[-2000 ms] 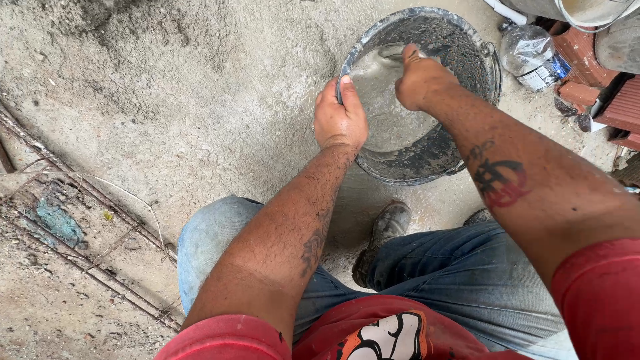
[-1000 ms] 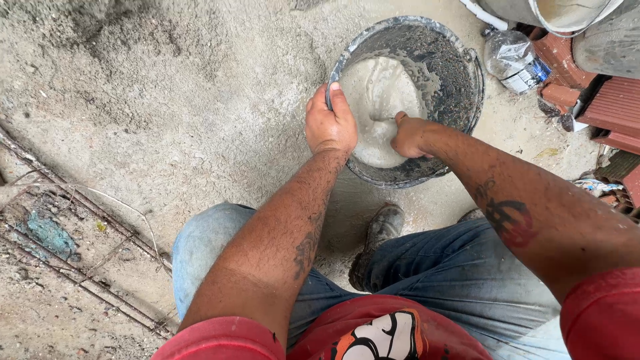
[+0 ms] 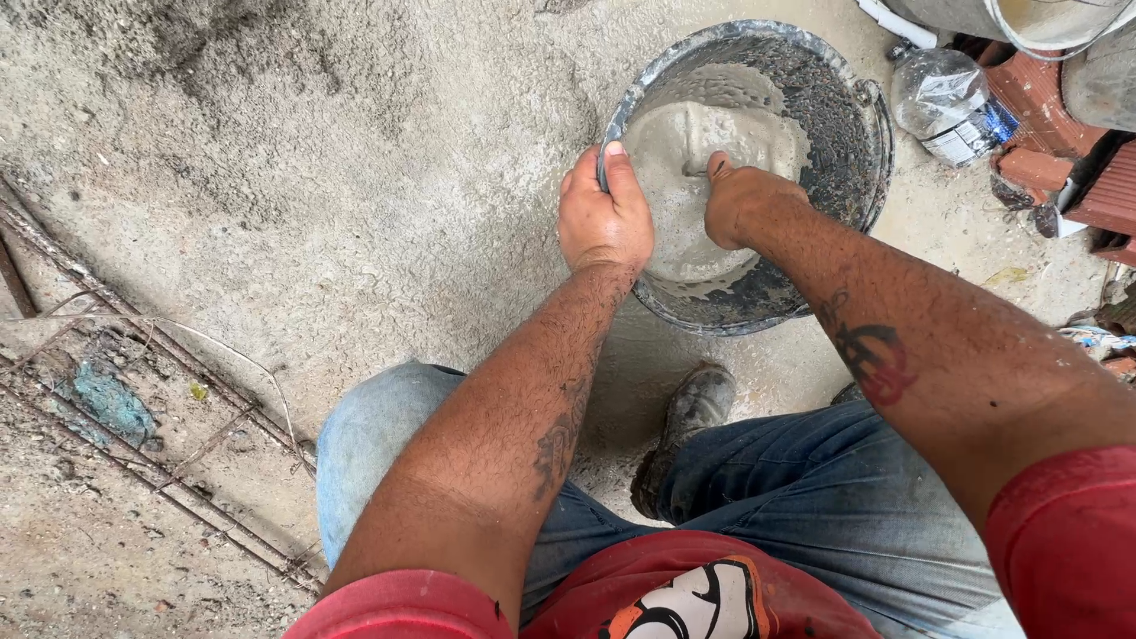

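A black plastic bucket [image 3: 852,133] stands on the concrete floor, coated inside with grey residue. Wet grey cement mix [image 3: 674,231] lies in it, its surface swirled. My left hand [image 3: 608,213] grips the bucket's left rim, thumb over the edge. Inside the bucket, my right hand [image 3: 750,200] is closed around what looks like the handle of a tool, its far part sunk in the mix; which tool it is cannot be told.
Steel rebar frames [image 3: 177,355] with loose wire lie on the floor at left. At upper right are a clear plastic bottle [image 3: 941,98], red clay hollow bricks [image 3: 1034,102] and another bucket [image 3: 950,18]. My boot [image 3: 697,404] is just below the black bucket.
My right hand has moved about inside the bucket, and the mix has a changed, swirled surface. My left hand has stayed on the rim.
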